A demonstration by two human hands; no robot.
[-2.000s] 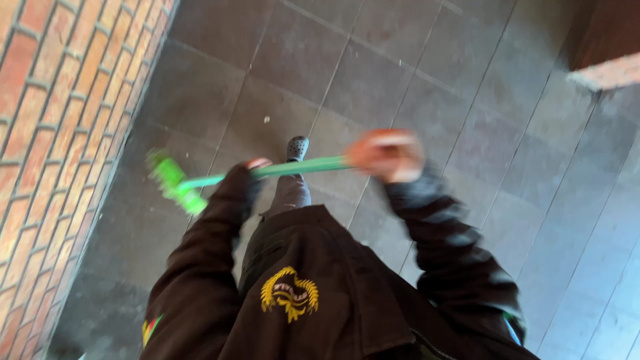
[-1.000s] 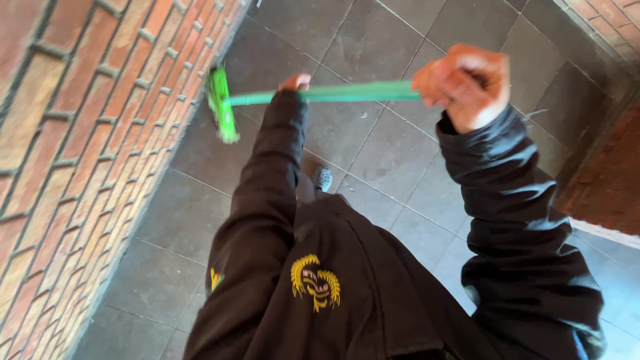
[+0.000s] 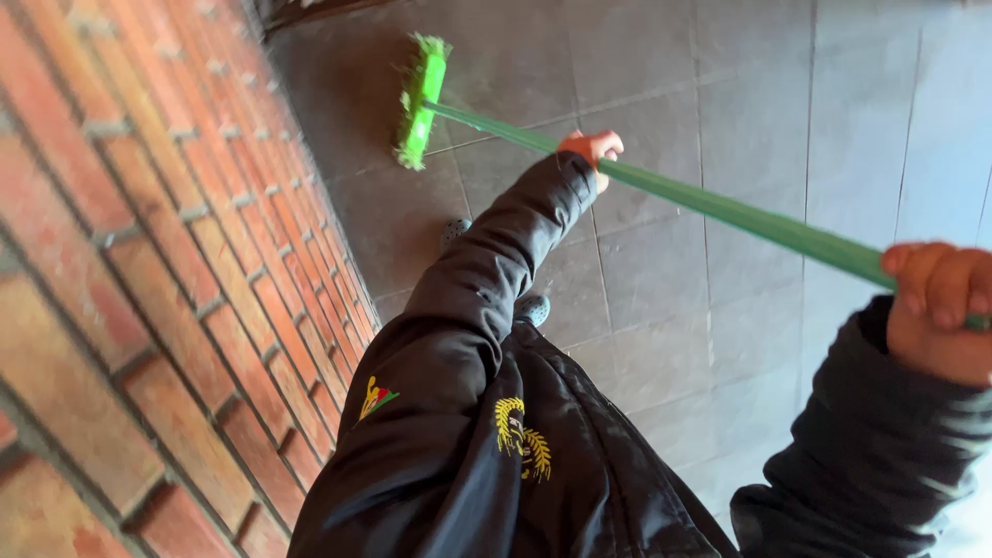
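Observation:
A push broom with a bright green head (image 3: 424, 102) and a long green handle (image 3: 721, 205) crosses the view from upper left to right. Around the middle of the handle is my left hand (image 3: 594, 153), its fingers closed on it. At the right edge my right hand (image 3: 942, 298) grips the handle near its upper end, partly cut off by the frame. The broom head lies over the dark floor near the brick wall; its bristles look frayed, and whether they touch the floor I cannot tell.
An orange brick wall (image 3: 178, 232) runs along the left side. Grey floor tiles (image 3: 651, 201) stretch to the right. My clogs (image 3: 533, 309) show below my left sleeve, near the wall. A dark edge (image 3: 325, 12) crosses the top left.
The broom handle now slants down to the right, where it was nearly level. My right hand has moved out to the right edge. The view has turned, and the wall fills more of it.

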